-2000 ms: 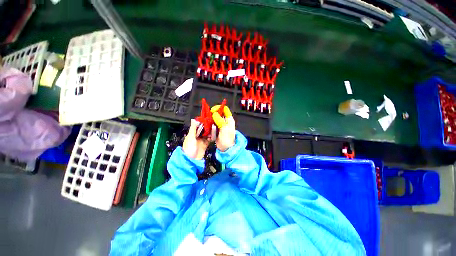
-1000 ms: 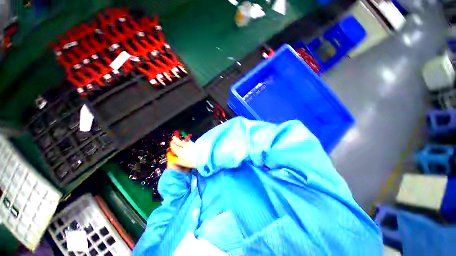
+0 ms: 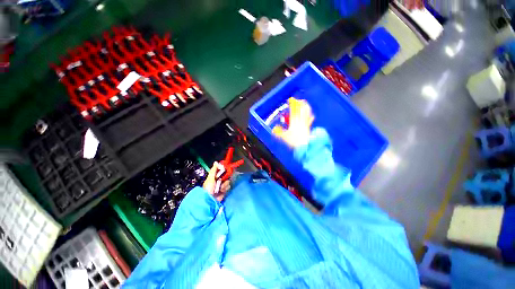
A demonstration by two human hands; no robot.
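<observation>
My left hand (image 3: 212,182) is at the front of my smock, shut on a red spring clamp (image 3: 230,163) whose handles point up and right. My right hand (image 3: 298,125), blurred and with yellow-orange on its fingers, is over the left part of a blue plastic bin (image 3: 351,131). A small red patch shows beside its fingers; whether it grips anything cannot be told. Left of my left hand, a green crate (image 3: 131,219) holds many shiny black parts (image 3: 164,189).
Rows of red clamps (image 3: 127,68) stand in a black compartment tray (image 3: 135,132) on the green bench. White blister trays (image 3: 25,220) lie at lower left. A blue stool (image 3: 384,42) and more red clamps (image 3: 337,79) are beyond the bin. Grey floor lies right.
The view has turned right. My hands, together at the tray's front two seconds ago, are now apart. My right hand has moved right to the blue bin; my left hand still has a red clamp.
</observation>
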